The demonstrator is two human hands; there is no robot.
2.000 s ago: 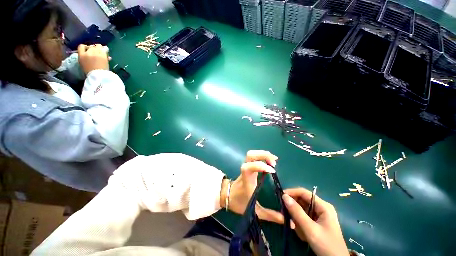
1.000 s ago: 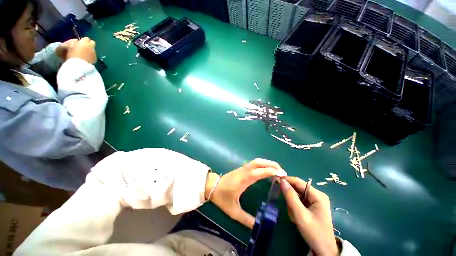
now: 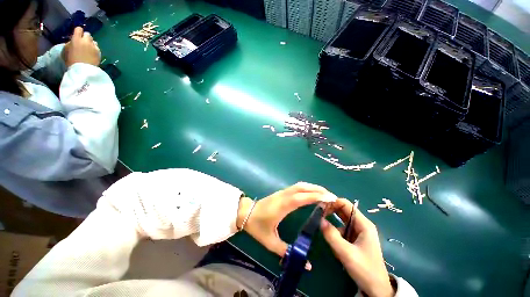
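A dark blue-black phone middle frame (image 3: 302, 246) is held upright and nearly edge-on over the bench edge, its lower end cut off by the picture. My left hand (image 3: 285, 217) grips it, fingers at its top end and thumb lower on its side. My right hand (image 3: 357, 246) is at the top end of the frame, its fingertips close to my left fingertips. Thin silver tweezers (image 3: 350, 220) are tucked in the right fingers, pointing up. Whether a strip is between the fingertips cannot be told.
Pale scraps (image 3: 414, 180) and a dark-and-pale scrap pile (image 3: 308, 129) lie on the green bench (image 3: 255, 156). Stacked black trays (image 3: 401, 87) stand right, grey slotted trays (image 3: 299, 16) behind. A black parts tray (image 3: 194, 43) is near a coworker (image 3: 58, 116) on the left.
The frame was tilted open towards me, then turned edge-on; since then it has shifted slightly left. My right fingers have closed in around its top end. The coworker's hands have moved up.
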